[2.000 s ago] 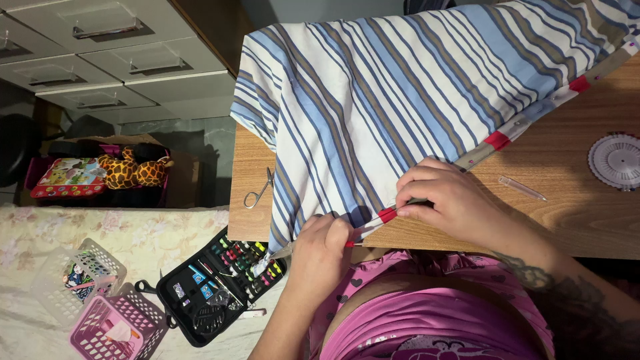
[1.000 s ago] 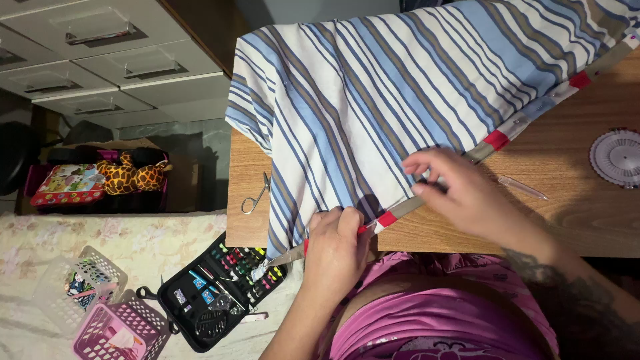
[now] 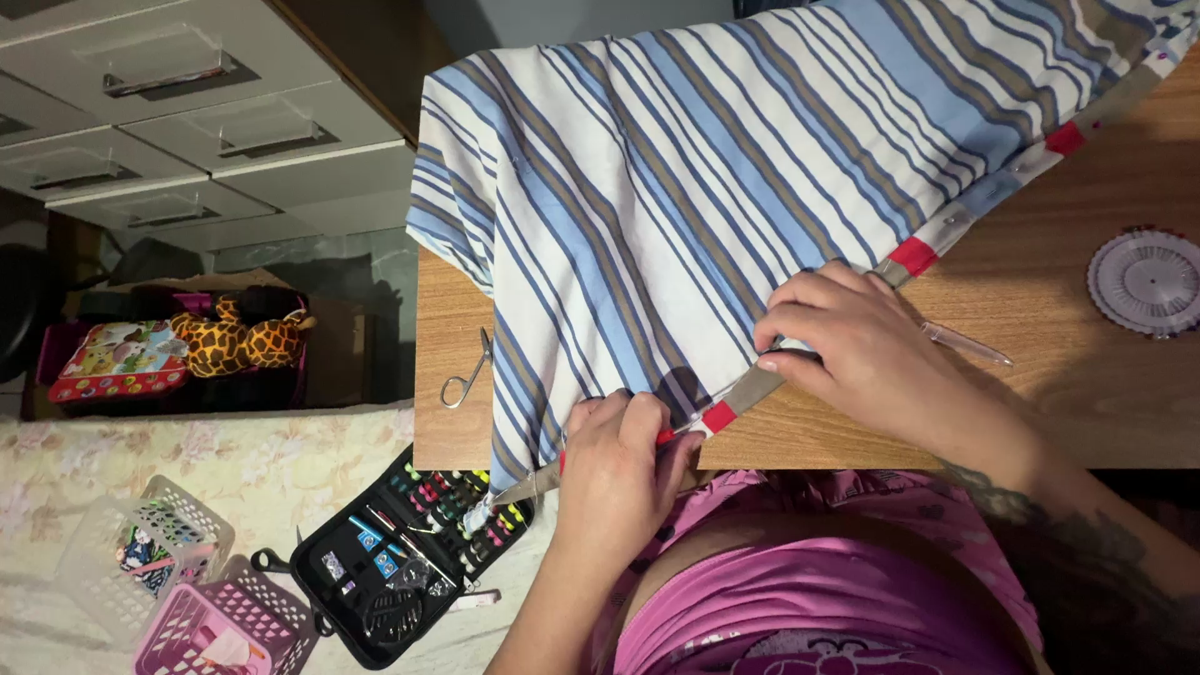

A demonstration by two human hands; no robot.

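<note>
A striped cloth [image 3: 656,216] in white, blue and brown lies across the wooden table, with a narrow patterned binding strip [image 3: 914,255] along its near edge. My left hand [image 3: 619,469] pinches that edge near the table's front, close to a red patch. Farther right, my right hand [image 3: 834,333] has its fingertips on the cloth edge, thumb beneath; a small dark object shows between thumb and fingers, too hidden to name. Pins show along the strip farther right. Small scissors [image 3: 469,375] lie left of the cloth, and a clear slim tool [image 3: 970,345] lies right of my right hand.
A pin wheel [image 3: 1151,281] is at the table's right. Below left, an open black sewing kit [image 3: 375,562], a pink plastic basket [image 3: 202,623] and a clear basket [image 3: 112,572] rest on a flowered cover. A giraffe-print plush toy [image 3: 239,342] sits in a box beneath the drawers [image 3: 272,131].
My right hand was lifted off the cloth edge a second ago and is back on it. My left hand stays at the edge.
</note>
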